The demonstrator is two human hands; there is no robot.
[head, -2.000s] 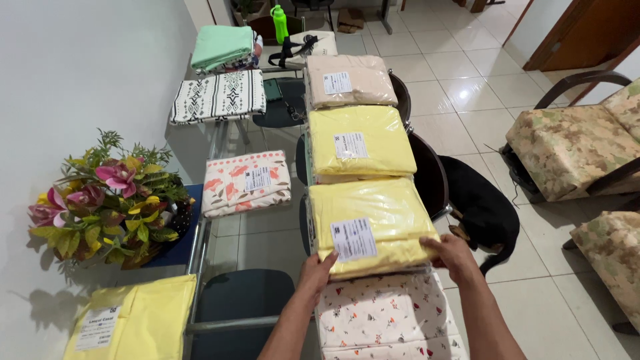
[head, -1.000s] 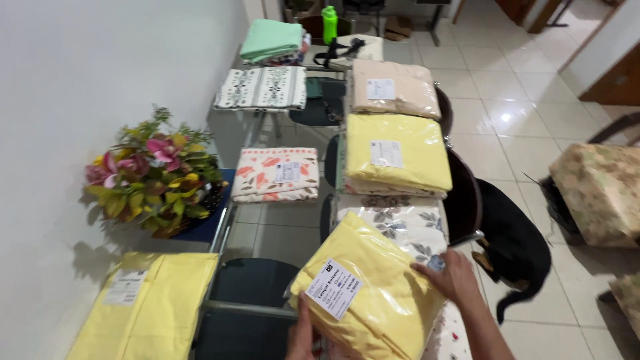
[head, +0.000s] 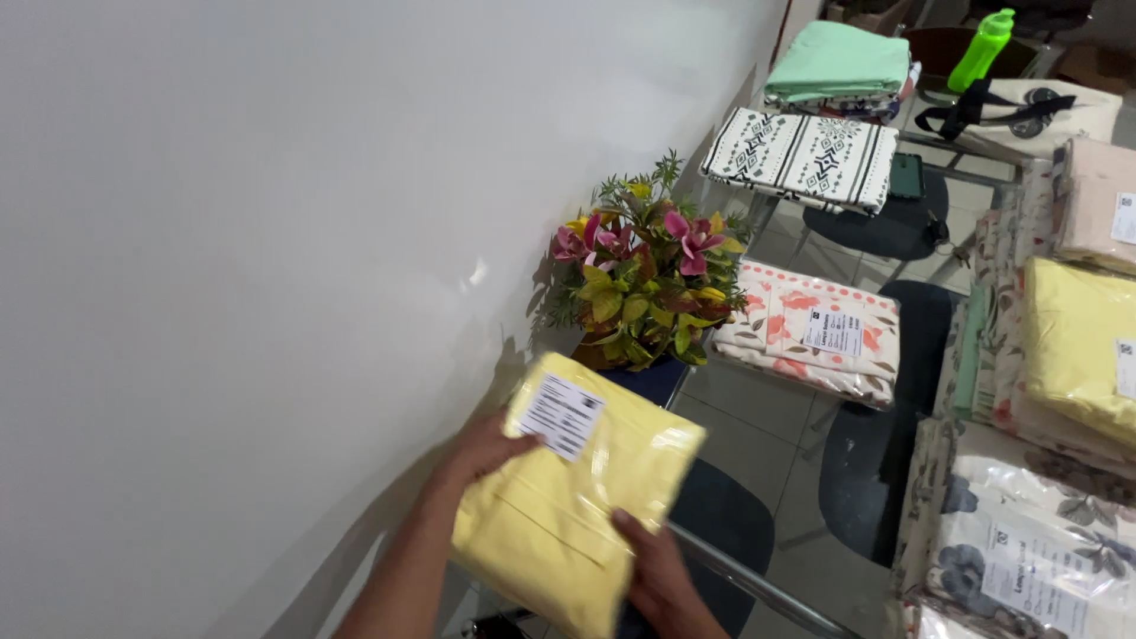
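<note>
Both my hands hold a yellow fabric package in clear plastic (head: 577, 506), tilted, with a white printed label near its upper left corner. My left hand (head: 484, 457) grips the left edge, thumb on the label. On the lower right edge is my right hand (head: 657, 564), thumb on top. Just beyond the package stands a flower arrangement (head: 652, 266) on a dark blue surface. To the right lie a coral floral fabric package (head: 812, 333) and, at the right edge, stacks with another yellow package (head: 1078, 342) and a grey floral package (head: 1029, 541).
A white wall (head: 266, 222) rises close on the left. Farther back are a black-and-white patterned fabric (head: 803, 160), mint folded fabric (head: 839, 62), a green bottle (head: 981, 53), a cloth bag (head: 1038, 120) and keys (head: 936, 229). Dark chairs (head: 856, 479) show below the glass tabletop.
The yellow package, on the near right stack two seconds ago, has been lifted and carried left in both hands, uncovering the grey floral package. The view has swung left.
</note>
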